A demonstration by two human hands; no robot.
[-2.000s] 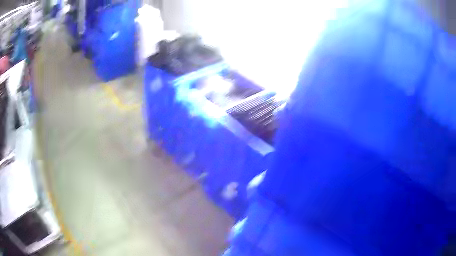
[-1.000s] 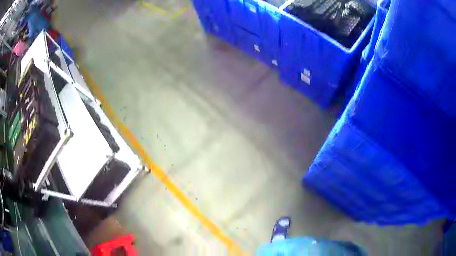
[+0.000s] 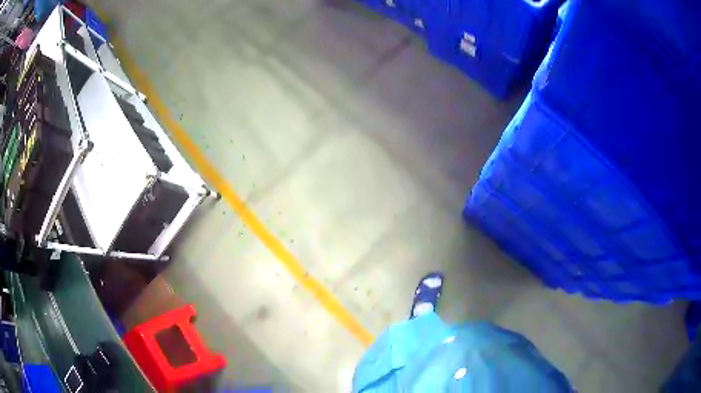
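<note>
No hand shows in the head view. A tall stack of deep-blue plastic crates [image 3: 584,184] stands close on the right. Another blue crate [image 3: 492,46] with a white label stands on the floor at the top right. My light-blue smock [image 3: 461,357] fills the bottom middle, and one dark shoe [image 3: 427,294] shows just ahead of it. My left hand and my right hand are both out of the picture.
A wheeled rack [image 3: 115,153] with a pale frame and white panels stands at the left. A yellow line [image 3: 246,219] crosses the grey floor. A red stool [image 3: 175,349] stands at the lower left beside a green-topped bench [image 3: 65,322] holding black parts.
The view has tipped further down since the earlier frames. The labelled crate has slid toward the top edge, and more of the red stool, the green bench and my smock shows.
</note>
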